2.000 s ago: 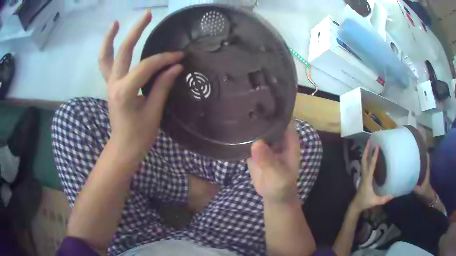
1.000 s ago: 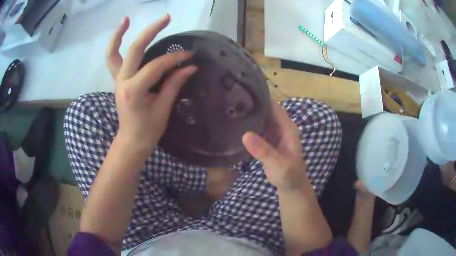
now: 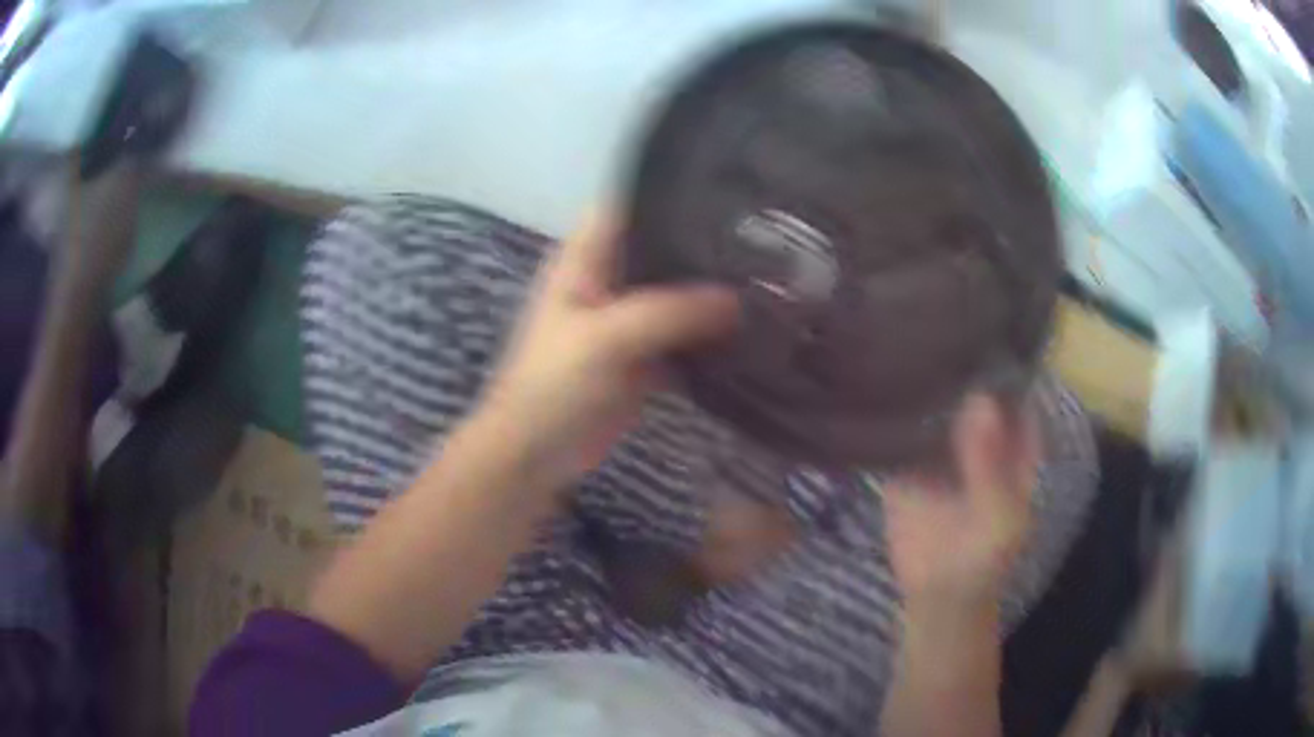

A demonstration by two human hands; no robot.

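The brown base housing [image 3: 908,245] is held up in front of me, over the table's front edge and my checked trousers. Its hollow inner side faces me, with a pale slotted vent left of its middle. The picture is blurred. My left hand [image 3: 591,346] grips its left rim, with the thumb over the inside and the other fingers hidden behind. My right hand [image 3: 966,504] is at its lower right rim, thumb up; its other fingers are hard to make out.
The white-covered table [image 3: 432,115] lies behind the housing. A dark round disc [image 3: 141,101] is at the left, by another person's arm [image 3: 58,346]. At right are a white box with a blue-wrapped item [image 3: 1247,202] and an open white box [image 3: 1185,382]. A printed carton [image 3: 260,547] is lower left.
The housing and both hands have shifted right in the view, and the housing's inside now faces me more squarely. My left hand has gone from pinching fingers over it to gripping its rim.
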